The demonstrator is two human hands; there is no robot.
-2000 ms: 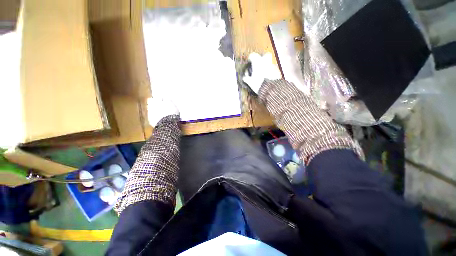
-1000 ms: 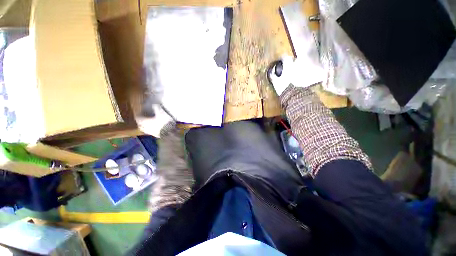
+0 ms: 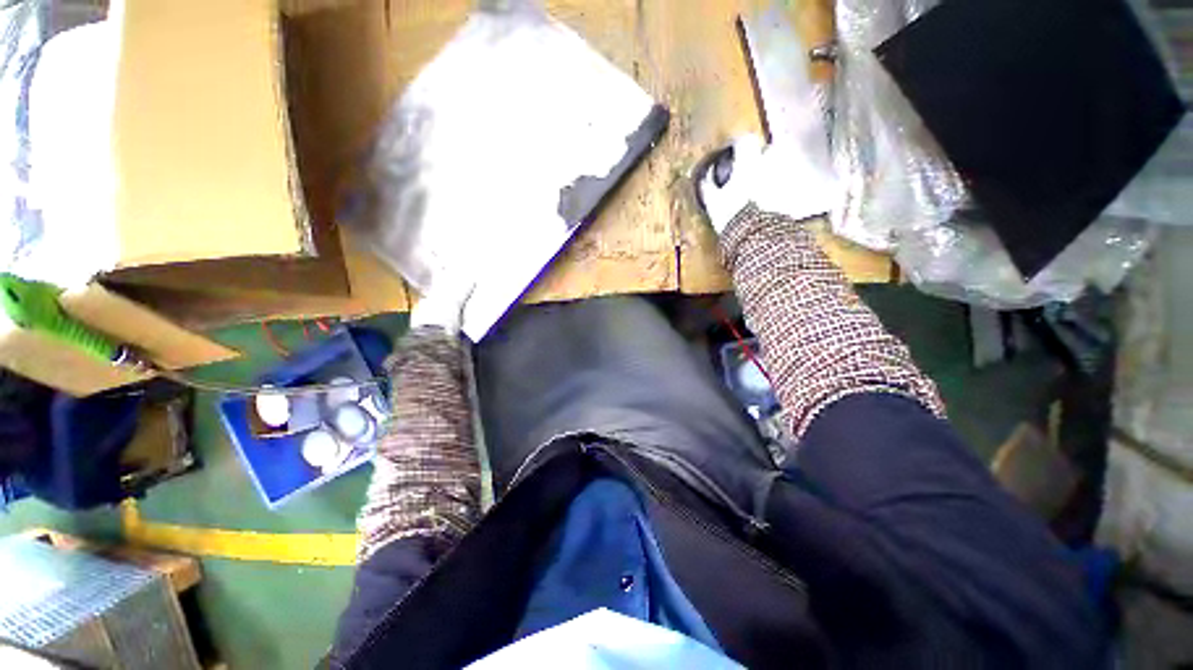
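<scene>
A bright silver-white metal panel [image 3: 510, 144] lies turned at an angle on the wooden bench, with a dark grey patch along its right edge. My left hand [image 3: 442, 304], in a white glove, grips the panel at its near left corner. My right hand [image 3: 752, 181], in a white glove, rests on the bench to the right of the panel, apart from it. A small dark curved piece [image 3: 720, 168] shows at its fingers; the rest of that piece is hidden under the hand.
A cardboard carton [image 3: 209, 131] stands left. A narrow metal strip [image 3: 788, 81] lies beyond my right hand. Plastic film [image 3: 874, 177] and a black sheet [image 3: 1034, 118] are at the right. A blue bin [image 3: 281, 478] with white rounds is below the bench. A green-handled tool [image 3: 52, 314] is by the carton.
The panel has been turned from nearly straight to diagonal, its near end swinging left and far end right. My left hand is now at its near corner. My right hand has barely moved.
</scene>
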